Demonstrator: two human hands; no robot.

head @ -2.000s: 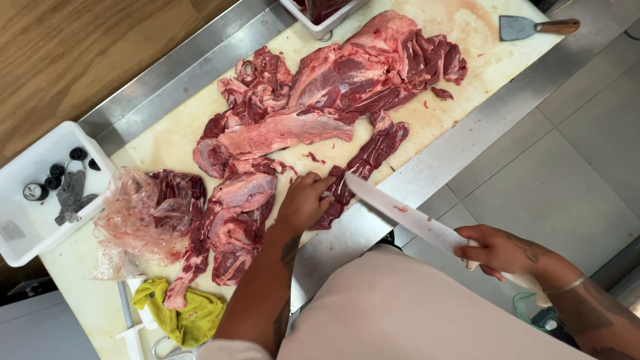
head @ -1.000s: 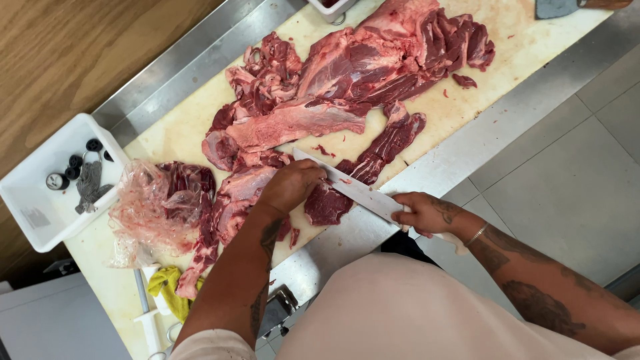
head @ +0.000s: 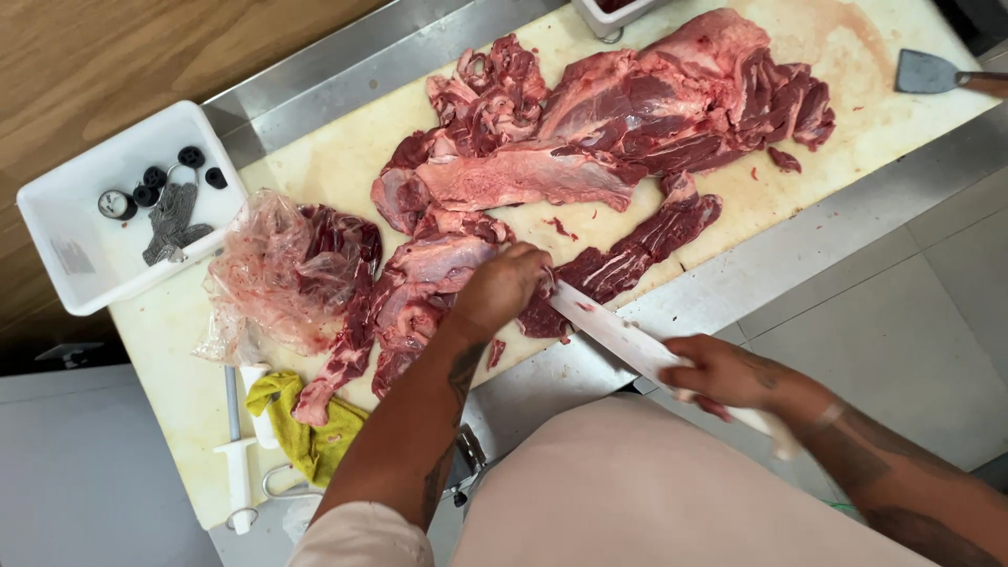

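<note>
My right hand (head: 717, 374) is closed around a long butcher's knife (head: 610, 331) near its handle. The blade slants up and left, its tip at a strip of raw red meat (head: 622, 264). My left hand (head: 508, 283) grips the left end of that strip beside the tip; its fingertips are partly hidden. Just left of this hand lie trimmed meat pieces (head: 429, 268). A large raw cut (head: 654, 102) and a flat, fat-covered piece (head: 528, 177) rest above on the white cutting board (head: 882, 134).
A white plastic tub (head: 71, 236) holds black knobs and a mesh item. Near it are a plastic bag with meat (head: 276, 268), a yellow-green cloth (head: 315, 433) and a sharpening steel (head: 236, 465). A scraper (head: 929, 72) lies far right; another container (head: 614, 17) stands at the top.
Two seconds ago the knife tip was farther right along the strip; it is now by my left hand. Since one second ago, my right hand has moved away from my left, drawing the blade back.
</note>
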